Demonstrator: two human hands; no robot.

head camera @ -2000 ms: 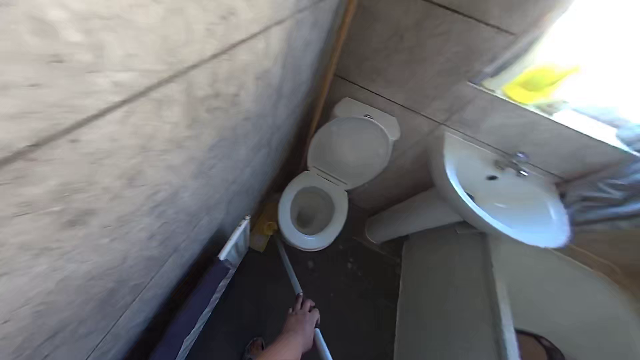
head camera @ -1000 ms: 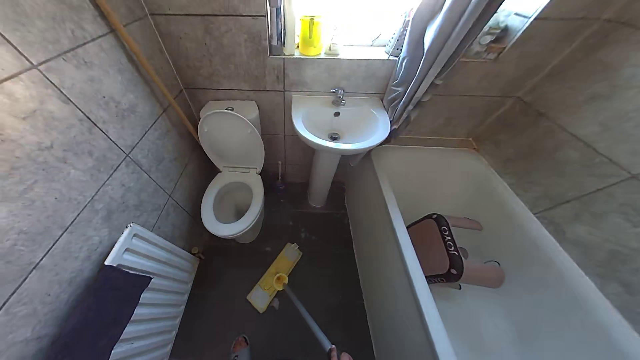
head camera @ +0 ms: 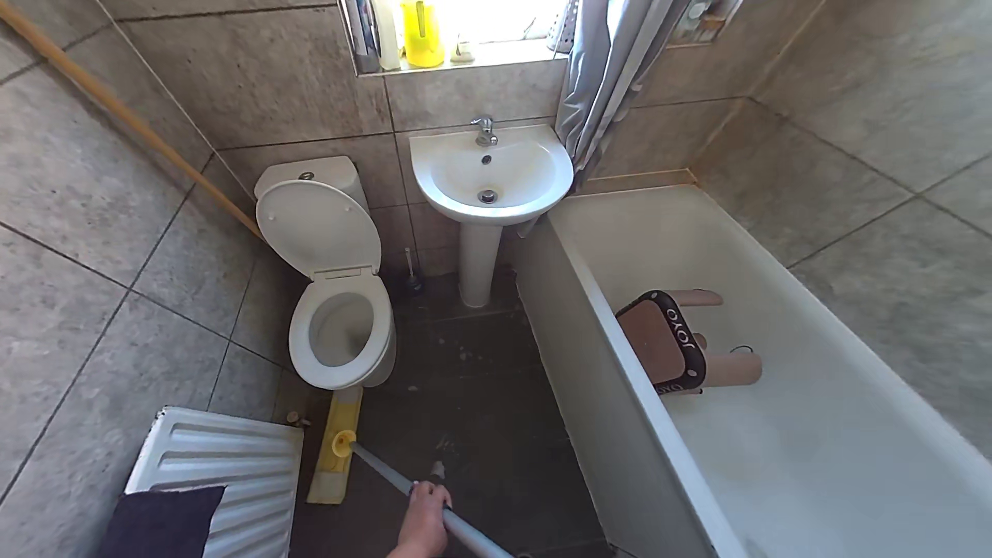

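My left hand (head camera: 425, 518) is closed around the grey pole (head camera: 473, 535) of a flat mop, low in the middle of the view. The pole runs up and left to a yellow mop head (head camera: 339, 457), which lies flat on the dark floor (head camera: 480, 403). One end of the head is close against the base of the white toilet (head camera: 341, 333), whose lid is up; its other end points toward the bottom edge. My right hand is not in view, and the pole's upper part is cut off by the frame.
A white radiator (head camera: 256, 473) with a dark cloth (head camera: 159, 523) stands left of the mop head. The bathtub (head camera: 643, 434) on the right holds a pink stool (head camera: 659, 341). A pedestal sink (head camera: 477, 263) and a toilet brush (head camera: 413, 275) stand beyond.
From one second ago, the mop head has moved left from the open floor to the toilet's base and turned. More of my hand shows on the pole. The view swung strongly after the first frame.
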